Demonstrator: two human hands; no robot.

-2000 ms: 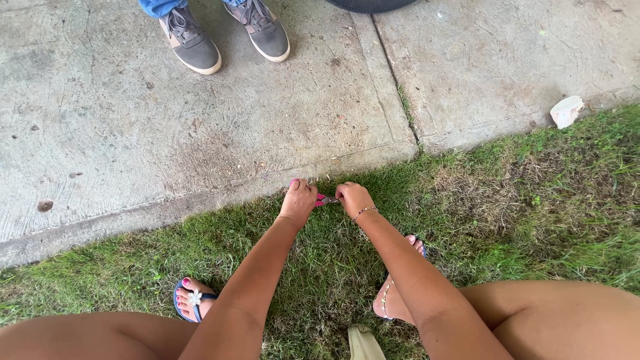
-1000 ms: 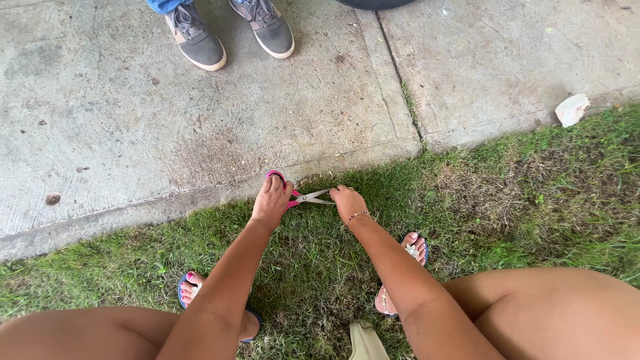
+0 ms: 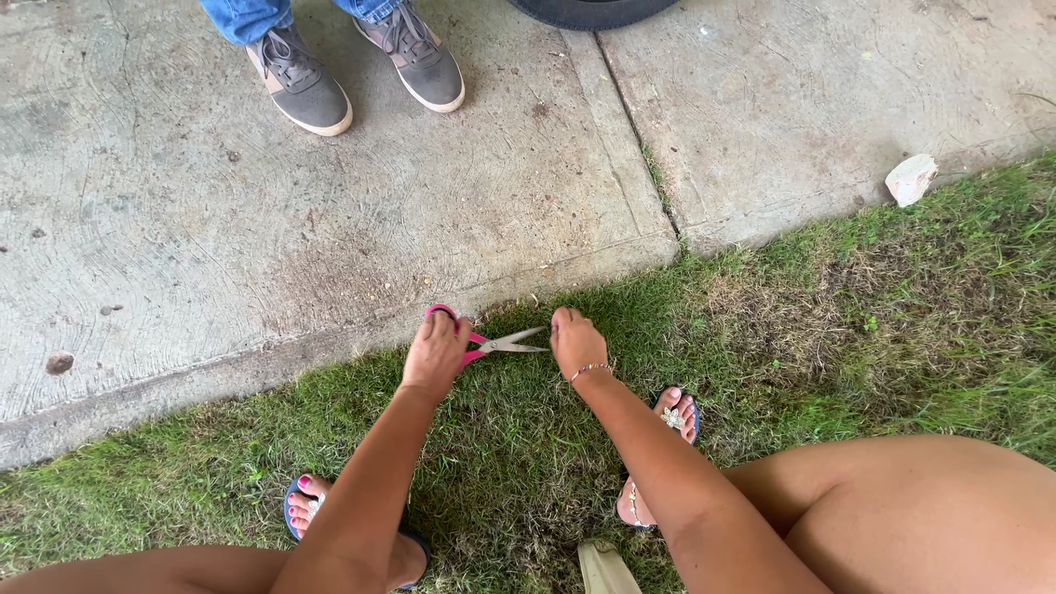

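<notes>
My left hand (image 3: 437,351) grips the pink handles of a pair of scissors (image 3: 495,346) just above the grass (image 3: 511,429), near the concrete edge. The metal blades are spread apart and point right. Close to the blade tips is my right hand (image 3: 577,340), its fingers bent together and wearing a beaded bracelet at the wrist. Whether those fingers pinch any grass cannot be made out.
A concrete slab (image 3: 462,190) borders the grass. On it stands a person in gray sneakers (image 3: 421,66) and jeans, near a black tire (image 3: 594,12). A whitish stone (image 3: 911,180) lies at the slab's edge. My sandaled feet (image 3: 676,417) flank my hands.
Two seconds ago my hands were nearly together over the scissors, whose blades were mostly hidden. My left hand is now farther from my right, and the spread blades show between them.
</notes>
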